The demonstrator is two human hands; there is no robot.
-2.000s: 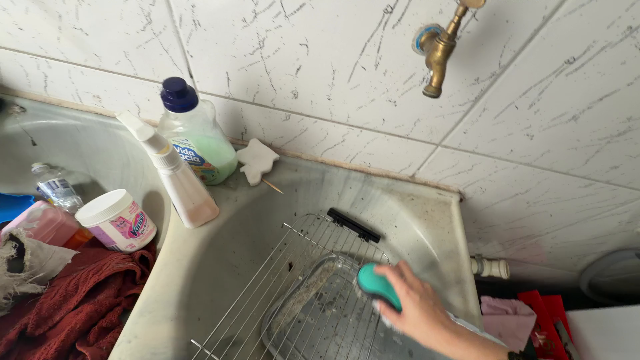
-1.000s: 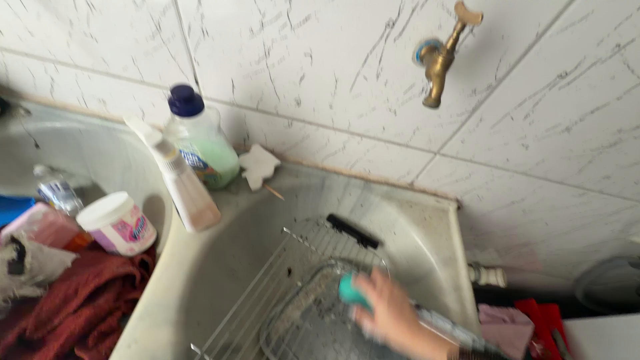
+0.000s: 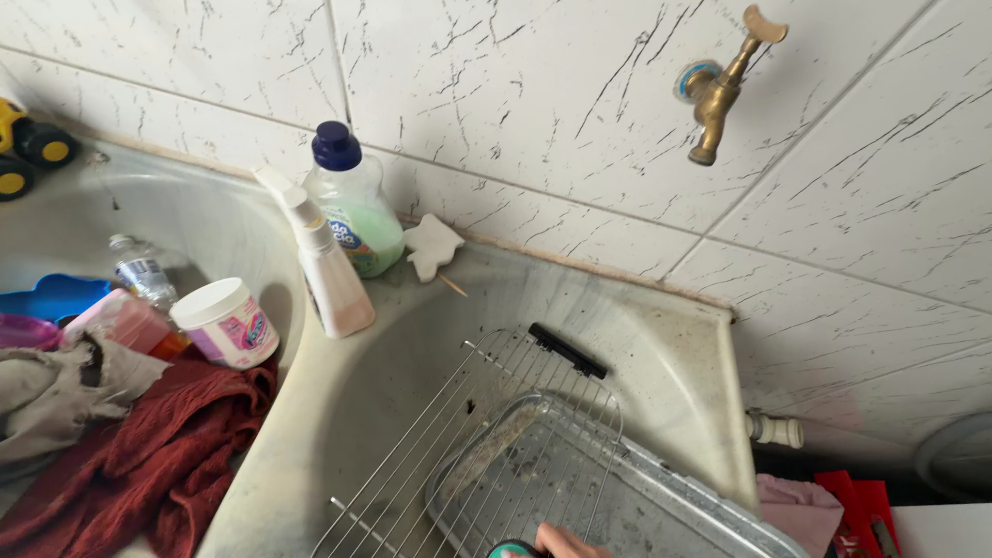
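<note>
At the bottom edge of the head view, my right hand (image 3: 570, 540) is closed around a green scrubber (image 3: 513, 549), of which only the top shows. Both are over a wire rack (image 3: 434, 418) that lies tilted in the basin. Beneath the rack, a grimy metal tray (image 3: 651, 496) rests in the same basin, with stains on its surface. A black plastic handle piece (image 3: 568, 351) is at the rack's far end. My left hand is out of view.
A spray bottle (image 3: 333, 287), a detergent bottle (image 3: 360, 225) and a white sponge piece (image 3: 434, 246) stand or lie on the ledge. A brass tap (image 3: 714, 101) juts from the tiled wall. The left basin holds a white tub (image 3: 225, 322) and a dark red cloth (image 3: 178, 442).
My right hand and the green scrubber have moved toward the bottom edge of the view, nearer to me. The rack and tray lie much as before.
</note>
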